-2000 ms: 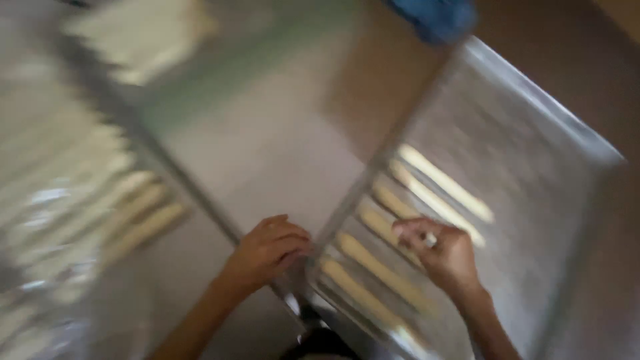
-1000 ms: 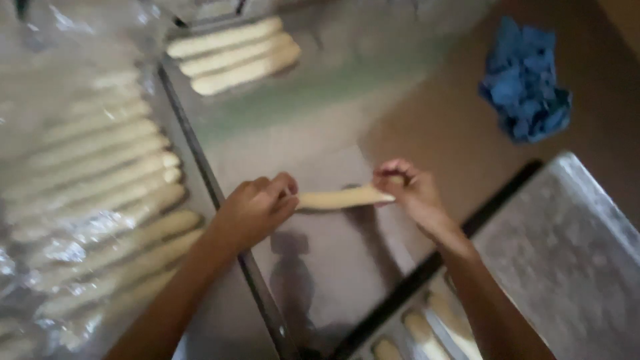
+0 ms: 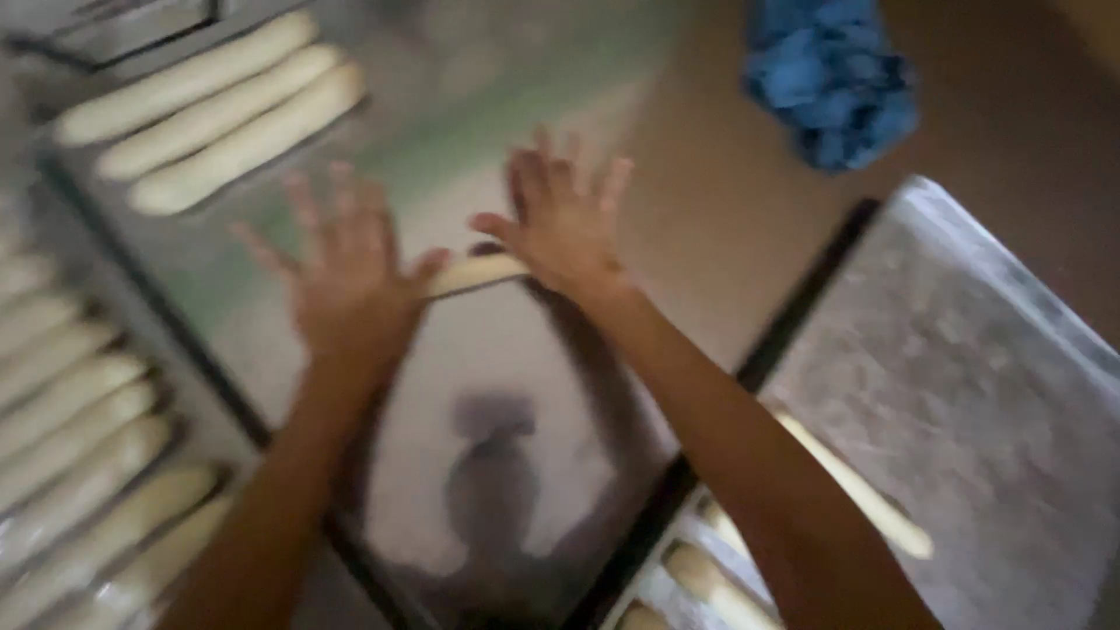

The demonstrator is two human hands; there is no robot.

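One strip of dough (image 3: 479, 273) lies across the smooth work surface, its middle showing between my two hands. My left hand (image 3: 350, 271) is spread flat over its left end, fingers apart. Over its right end is my right hand (image 3: 564, 214), also flat with spread fingers. Both hands cover the ends of the strip, so its full length is hidden. Neither hand is closed around anything.
Three dough sticks (image 3: 210, 114) lie side by side at upper left. Several more (image 3: 79, 420) fill the left side, partly under clear plastic. At right, a metal baking tray (image 3: 945, 394) holds several dough strips (image 3: 857, 486). A crumpled blue cloth (image 3: 831, 83) lies at upper right.
A second ago my fingers pinched both ends of the dough strip; now they are spread flat over it. Two seconds ago my right hand was over the strips on the tray.
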